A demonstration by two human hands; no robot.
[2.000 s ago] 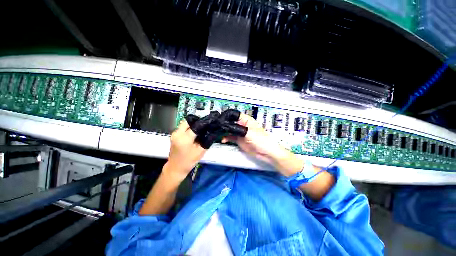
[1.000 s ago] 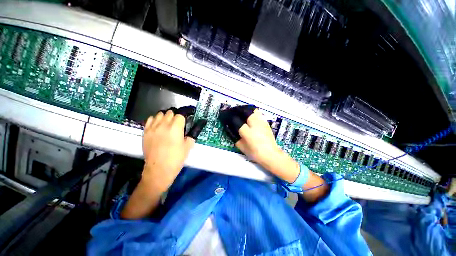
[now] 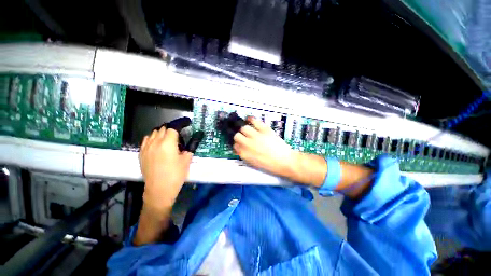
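A green circuit board (image 3: 207, 148) with small parts lies in the rail, just right of a dark gap. My left hand (image 3: 164, 153), black cots on its fingertips, is at the board's left edge. Its forefinger reaches over the edge of the gap and its thumb is on the board, apart, with nothing visible between them. My right hand (image 3: 264, 148), with black cots and a light blue wrist strap (image 3: 331, 175), has its fingertips close together on the board's upper middle. Whether they hold a part is hidden by the cots and blur.
More boards with dark upright parts (image 3: 355, 143) run right, and others (image 3: 54, 110) lie left of the gap (image 3: 153, 116). White rail edges (image 3: 124, 161) border them. Behind are clear trays (image 3: 253, 78) and a white sheet (image 3: 258, 32). A blue coiled cord (image 3: 468, 112) hangs at right.
My hands were together above the boards two seconds ago, then parted onto this board. Since one second ago my right fingertips have shifted slightly left; the camera view has also tilted.
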